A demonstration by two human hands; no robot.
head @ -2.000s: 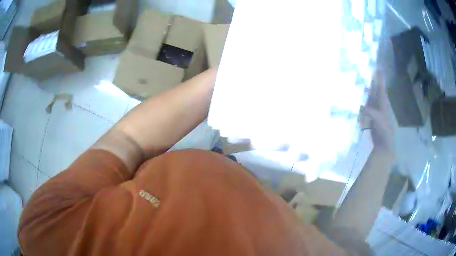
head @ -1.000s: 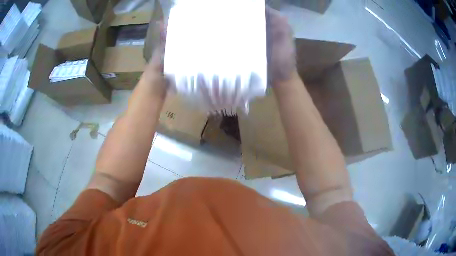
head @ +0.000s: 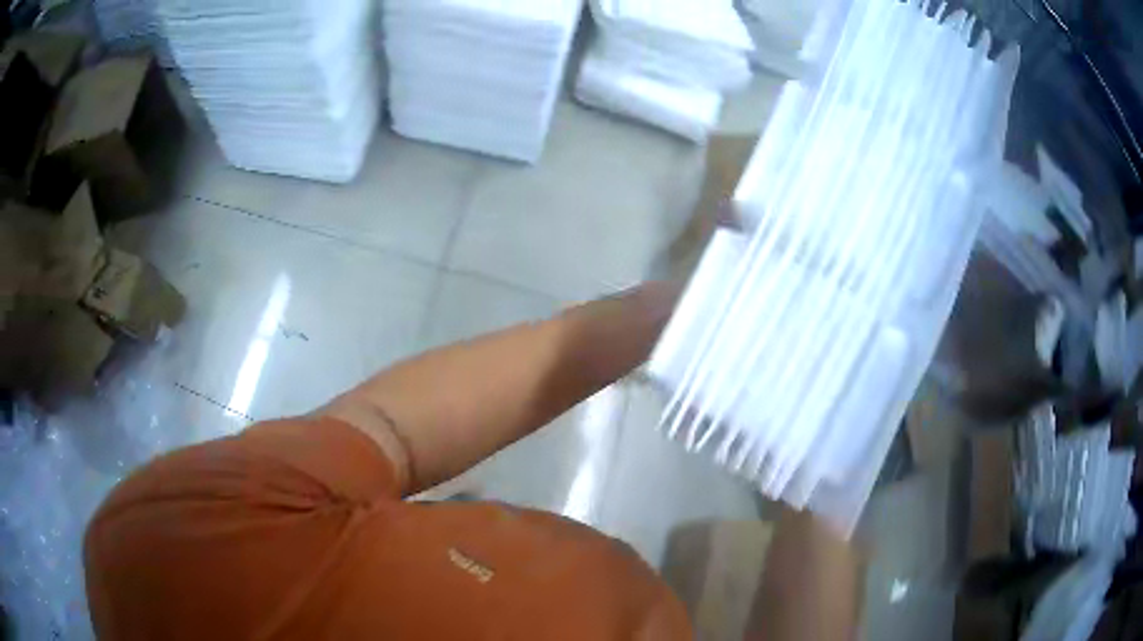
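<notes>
A stack of nested white plastic trays [head: 834, 251] is held up at a tilt, with its thin ridged edges showing. My left hand [head: 652, 313] reaches to the stack's left side and is mostly hidden by it. My right hand [head: 808, 538] is at the stack's lower end, blurred, with its fingers hard to make out. The stack is held between the two hands, above the floor.
Tall piles of white trays [head: 270, 82] stand on the tiled floor [head: 439, 232] at the top. Brown cartons [head: 94, 119] lie at the left, with clear plastic liners [head: 100, 501] below. More white trays [head: 1078, 513] and a dark blue panel [head: 1078, 63] are at the right.
The view has turned from the open cartons to the tray piles. The tray stack has moved from the top centre to the right and is now tilted, still held.
</notes>
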